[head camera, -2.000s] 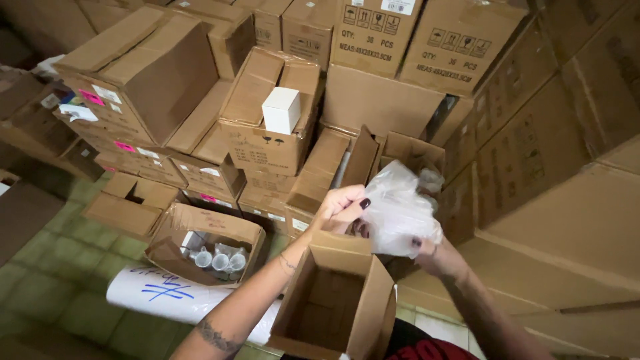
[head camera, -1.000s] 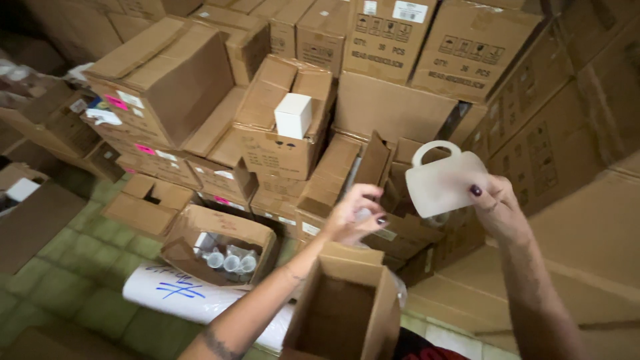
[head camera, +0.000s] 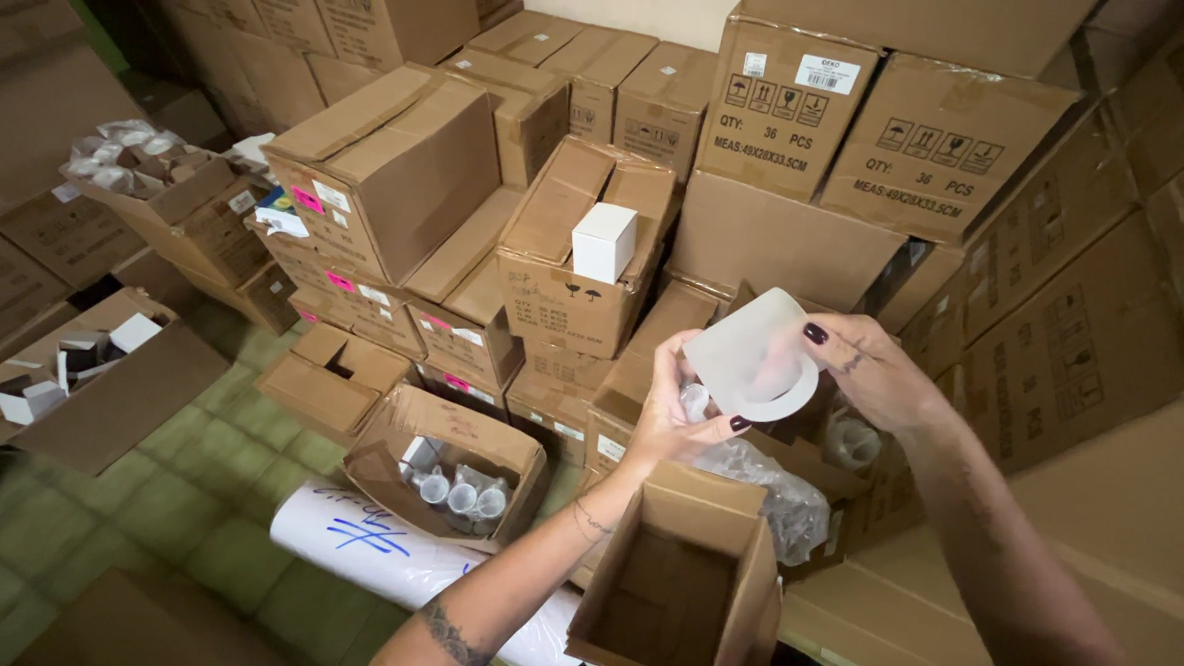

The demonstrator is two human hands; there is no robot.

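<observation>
Between my hands is a frosted glass mug (head camera: 754, 356), tilted over, its handle toward me. My right hand (head camera: 856, 365) grips it from the right, the thumb on its wall. My left hand (head camera: 680, 402) supports it from the left and below, with the thumb near the handle. Crumpled bubble wrap (head camera: 772, 495) hangs just below my left hand. Under the hands stands an open cardboard box (head camera: 758, 601), with its bare bottom showing.
An open carton (head camera: 462, 421) with several mugs stands at the left, beside a white wrapped roll (head camera: 370, 546). A small white box (head camera: 604, 242) rests on a carton behind. Stacked cartons (head camera: 786, 111) rise at the back and right. More open boxes (head camera: 111, 444) stand far left.
The mug is out of the clear wrapping seen around it two seconds ago. My left hand, apart from the mug one second ago, now touches it. The mug has turned handle-down.
</observation>
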